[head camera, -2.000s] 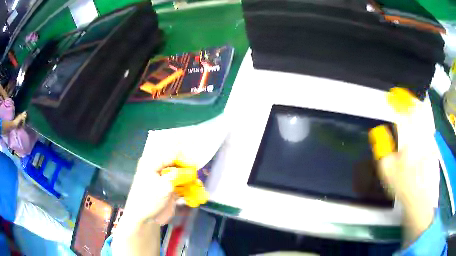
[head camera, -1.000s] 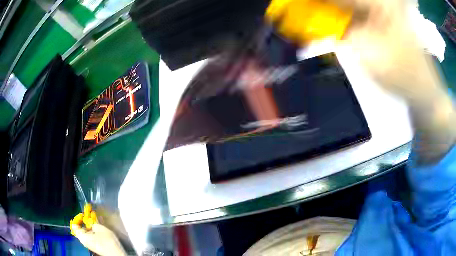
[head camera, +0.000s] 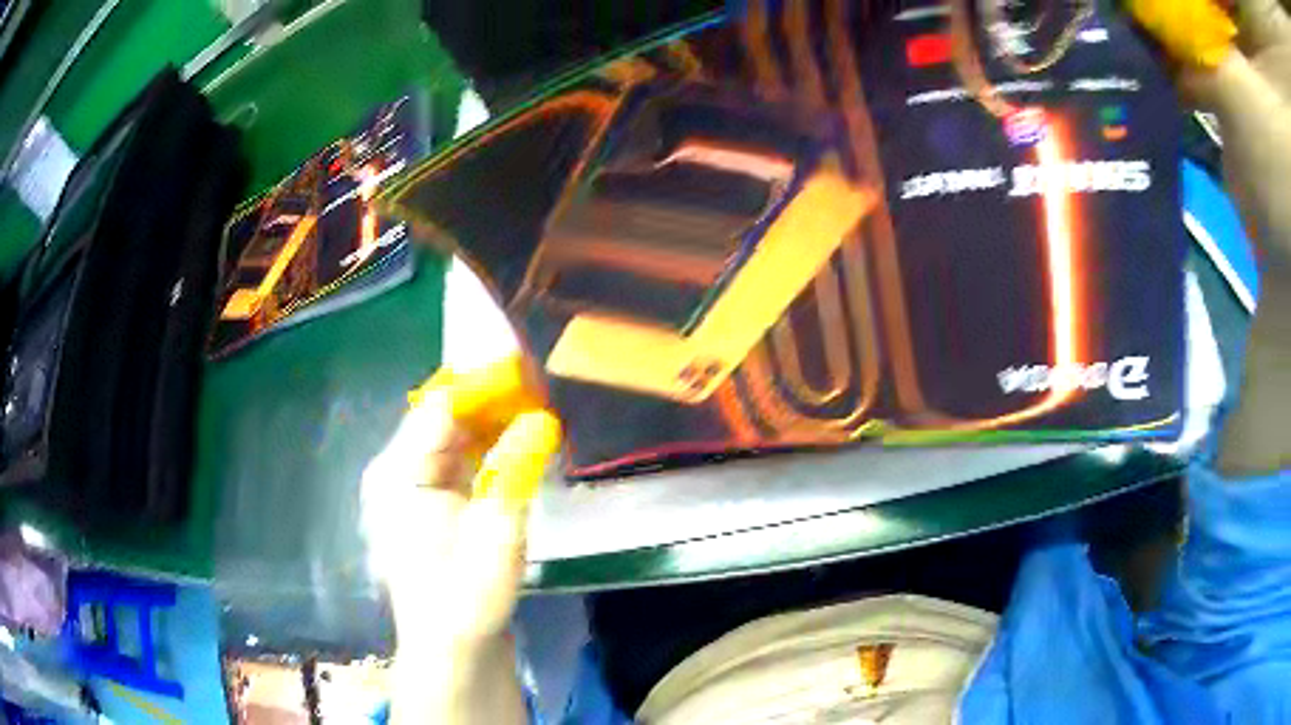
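Note:
A printed screen film (head camera: 708, 283), black with orange lines and upside-down lettering, spans the middle and right and looks raised over the white work mat (head camera: 651, 510). Its left side curves. My right hand (head camera: 1229, 50), with yellow finger cots, is at its top right corner and holds it; the hand is partly cut off by the picture's edge. My left hand (head camera: 467, 496), also in yellow cots, is at the film's lower left edge. Whether its fingers pinch the film is unclear. The tablet is hidden behind the film.
A stack of printed films (head camera: 305, 234) lies on the green bench (head camera: 312, 411) at left. A black foam tray (head camera: 128, 312) stands at far left, and another dark block shows at the top. A blue squeegee (head camera: 1220, 234) lies at right. A blue stool (head camera: 121, 623) is below left.
The printed film, blurred over the tablet a second ago, now appears larger and covers it. My right hand has moved right, away from the middle. My left hand has come from the lower left to the film's edge.

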